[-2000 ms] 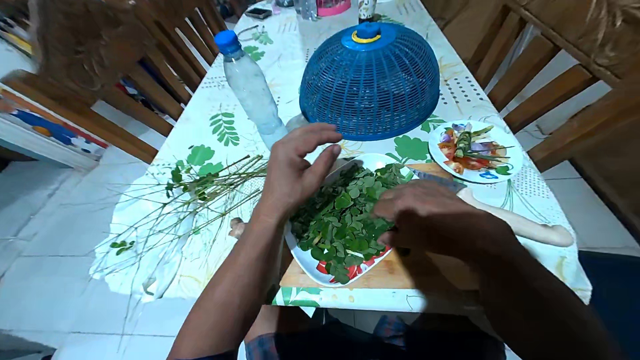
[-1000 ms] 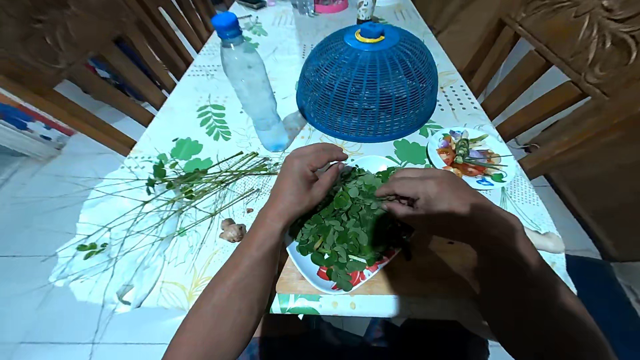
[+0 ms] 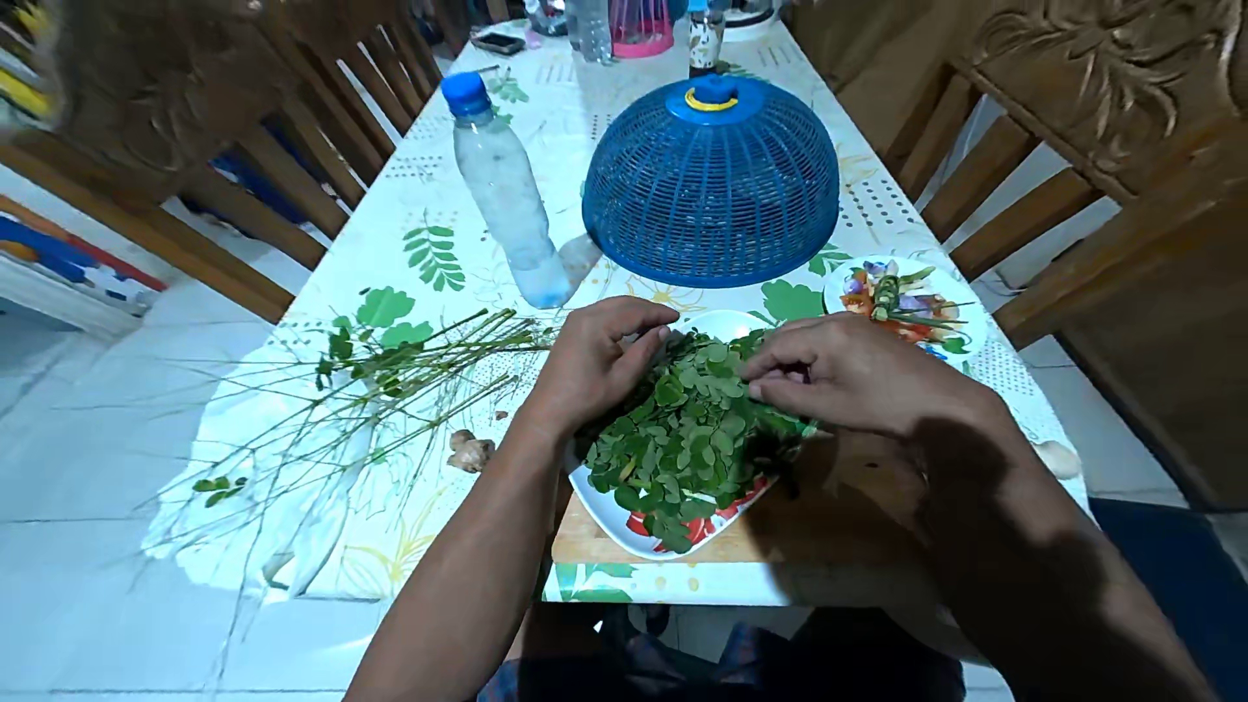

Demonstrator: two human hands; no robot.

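A heap of small green leaves point(image 3: 682, 429) lies on a white plate with a red pattern point(image 3: 624, 531), which rests on a wooden board point(image 3: 848, 507). My left hand point(image 3: 604, 366) is at the upper left edge of the heap, thumb and fingers curled; whether a leaf is between them cannot be told. Over the heap's right side, my right hand point(image 3: 848, 375) has its fingertips bent together at the leaves, and what they hold is hidden. Bare leaf stems point(image 3: 439, 370) are spread to the left, beside a piece of ginger point(image 3: 470, 451).
A blue mesh food cover point(image 3: 712, 195) stands beyond the plate, with a plastic bottle point(image 3: 507, 195) to its left. At right is a plate of cut vegetables point(image 3: 907, 302). A phone point(image 3: 497, 43) lies far left; wooden chairs point(image 3: 1024, 195) flank the table.
My right hand, lower over the leaves two seconds ago, is now at the upper right of the heap. My left hand stays by the heap's upper left edge.
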